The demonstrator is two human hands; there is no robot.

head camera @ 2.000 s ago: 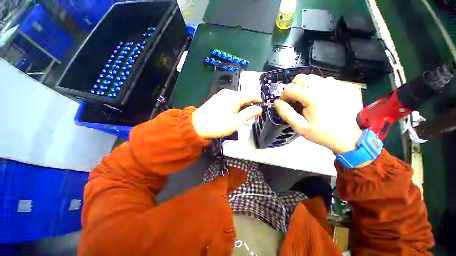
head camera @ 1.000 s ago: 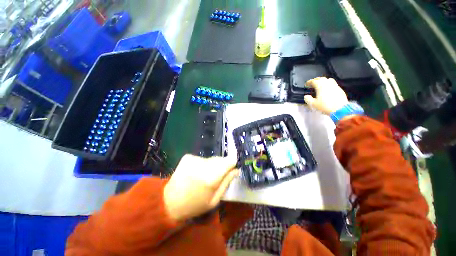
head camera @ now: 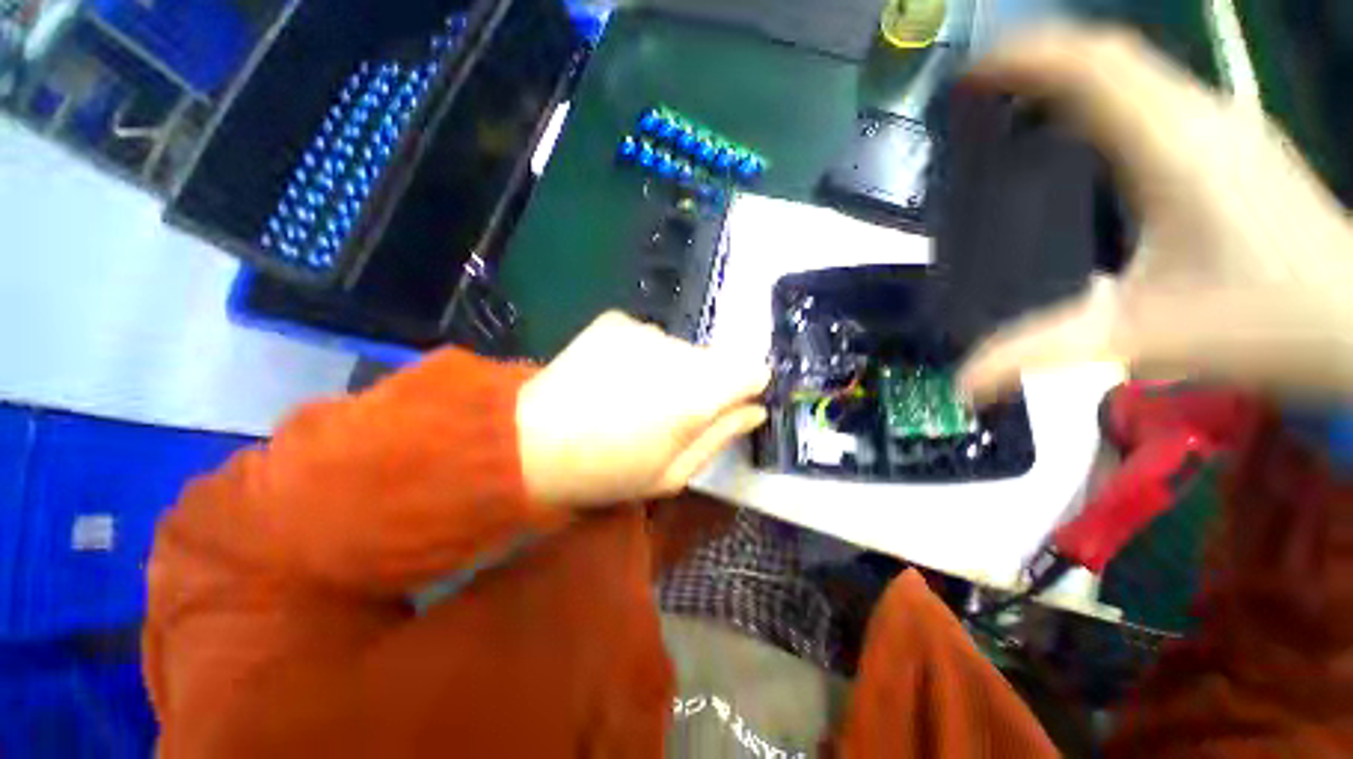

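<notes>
The black power strip body stands on the white work sheet, its open end up, showing a green circuit board and thin yellow and red wires. My left hand holds the body's left edge. My right hand, blurred, holds a flat black end cover, tilted above the right back part of the open end and hiding some of it.
The heat gun lies at the right. Blue-topped components and another black strip piece are behind my left hand. A black bin stands at left. A black cover and yellow bottle are at the back.
Both hands left the wiring at the open end. My right hand reached to the stacked covers, took one and brought it back over the body. My left hand moved to the body's left edge.
</notes>
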